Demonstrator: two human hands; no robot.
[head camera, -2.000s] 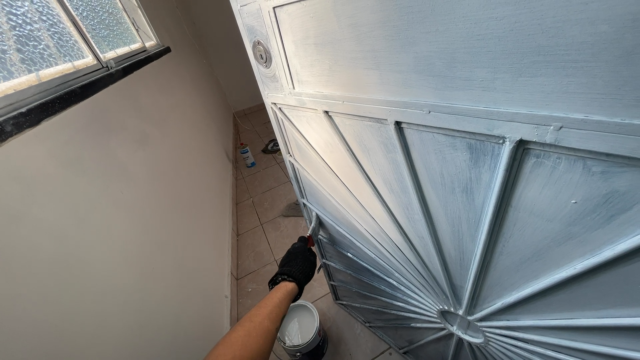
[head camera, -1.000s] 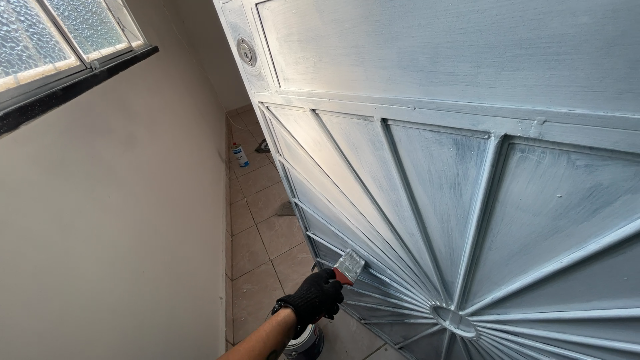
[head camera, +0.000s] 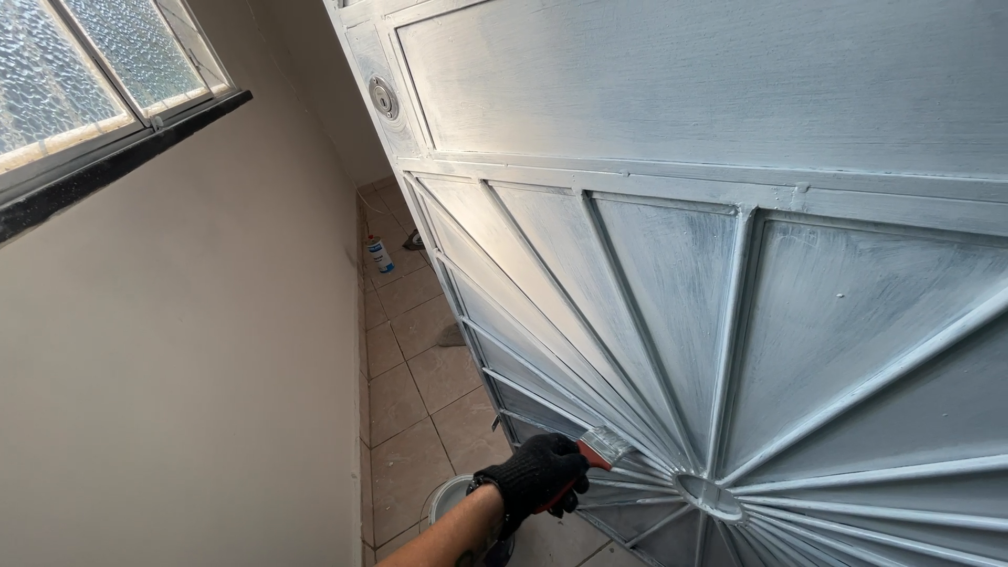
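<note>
My left hand (head camera: 537, 482), in a black knitted glove, grips a paintbrush (head camera: 606, 446) with a red handle. Pale, wet-looking paint coats the bristles, which lie against the converging ribs of a metal door (head camera: 665, 276), left of its oval hub (head camera: 710, 498). Streaky light grey-blue paint covers the door. Below the forearm, and partly hidden by it, a paint can (head camera: 450, 498) stands on the floor. My right hand is out of view.
A plain wall (head camera: 181, 339) and a textured-glass window (head camera: 150, 51) with a dark sill are on the left. A white-and-blue bottle (head camera: 379, 254) and a dark object (head camera: 413, 240) rest on the tiled floor (head camera: 441, 374) behind the door's edge, near its lock (head camera: 383, 98) side.
From near the door's left edge, my left hand has carried the brush right and down along the ribs, closer to the oval hub. The forearm now covers part of the paint can.
</note>
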